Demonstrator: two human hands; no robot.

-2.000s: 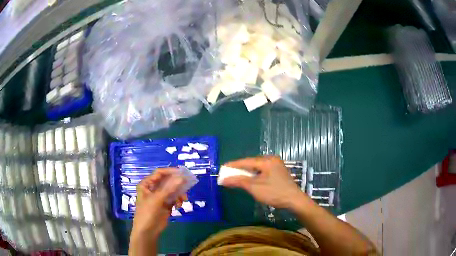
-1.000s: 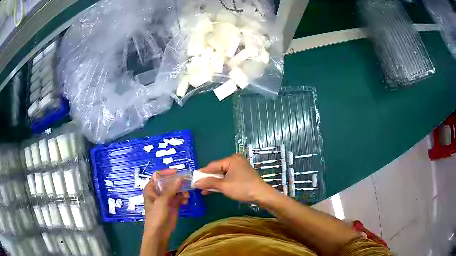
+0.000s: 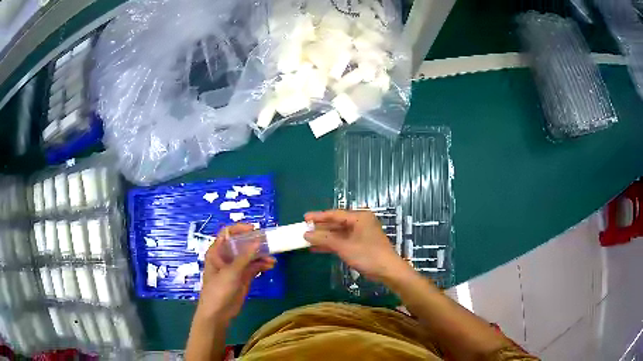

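Note:
A white oblong housing (image 3: 288,237) lies between my hands, over the right edge of the blue tray. A clear sleeve (image 3: 243,245) is at its left end, in line with it; how far it covers the housing I cannot tell. My left hand (image 3: 229,264) holds the clear sleeve. My right hand (image 3: 352,240) pinches the right end of the white housing. The blue tray (image 3: 162,197) below holds small irregular white inserts (image 3: 235,205). The clear ribbed tray (image 3: 395,169) at the right holds pale rods in its lower part, partly hidden behind my right hand.
An open bag of cream-white housings (image 3: 331,63) is at top centre, with a crumpled clear bag (image 3: 141,99) left of it. Blister trays of white units (image 3: 70,236) stand at the left. Stacked clear trays (image 3: 571,84) lie at upper right. A red stool (image 3: 624,215) is beyond the bench edge.
The white housing and clear sleeve are now level in line, with more of the housing showing between my hands. My right hand has moved slightly right. The view has shifted.

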